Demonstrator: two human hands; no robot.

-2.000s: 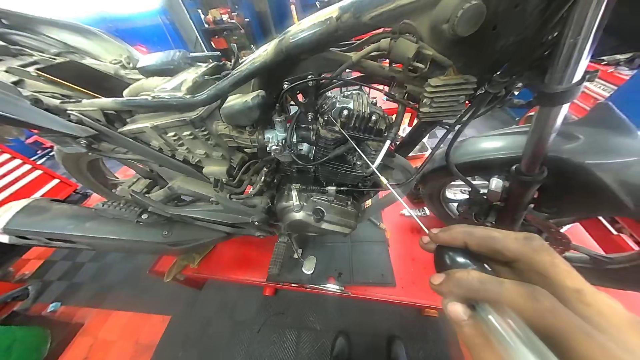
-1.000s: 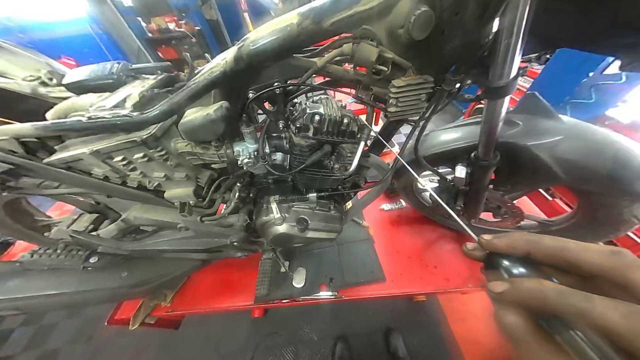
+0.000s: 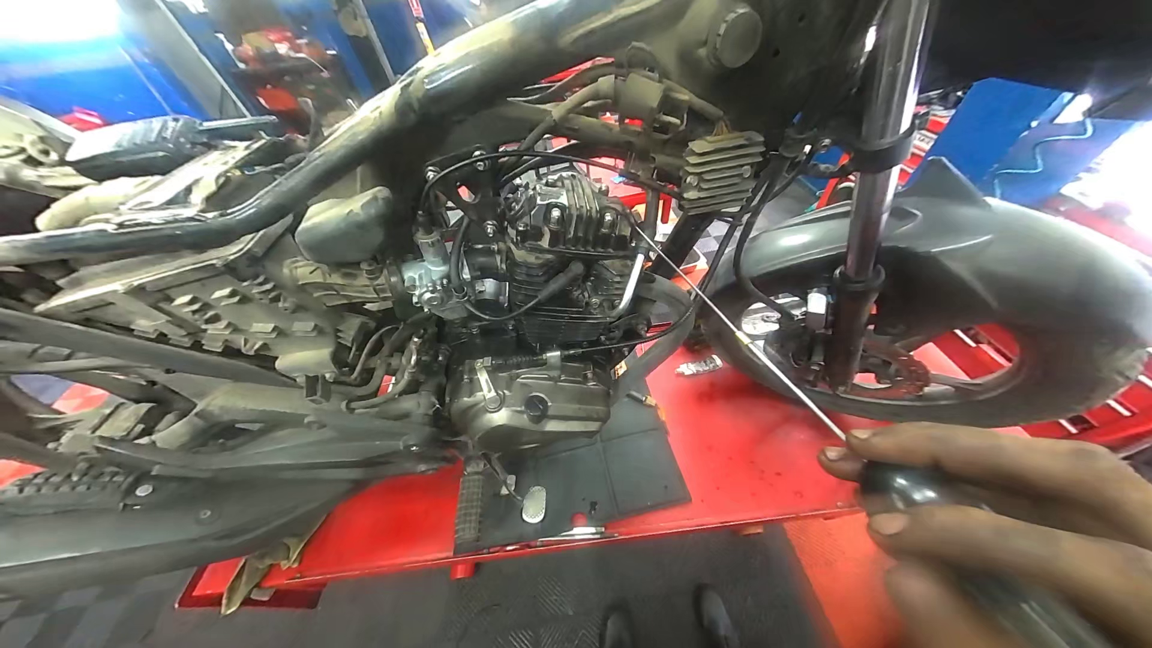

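In the head view my right hand (image 3: 999, 513), at the lower right, is closed around the dark handle (image 3: 909, 486) of a tool with a long thin metal shaft (image 3: 792, 382). The shaft slants up and left, and its far end appears near the finned cylinder head (image 3: 567, 211) of a motorcycle engine; whether it touches cannot be told. Below the cylinder is the engine's side cover (image 3: 531, 400). A carburetor (image 3: 432, 288) sits left of the cylinder, and a finned metal part (image 3: 722, 171) hangs above right. My left hand is out of view.
The motorcycle stands on a red lift platform (image 3: 747, 468) with a dark mat (image 3: 621, 468) under the engine. The front fork (image 3: 886, 135) and front wheel (image 3: 1071, 378) are at the right. A foot peg (image 3: 470, 504) and pedal (image 3: 534, 504) stick out low. A frame tube (image 3: 360, 144) crosses above.
The shaft's far end, earlier in front of the cylinder head, now lies by its right side. My right hand still holds the handle. The view has shifted somewhat.
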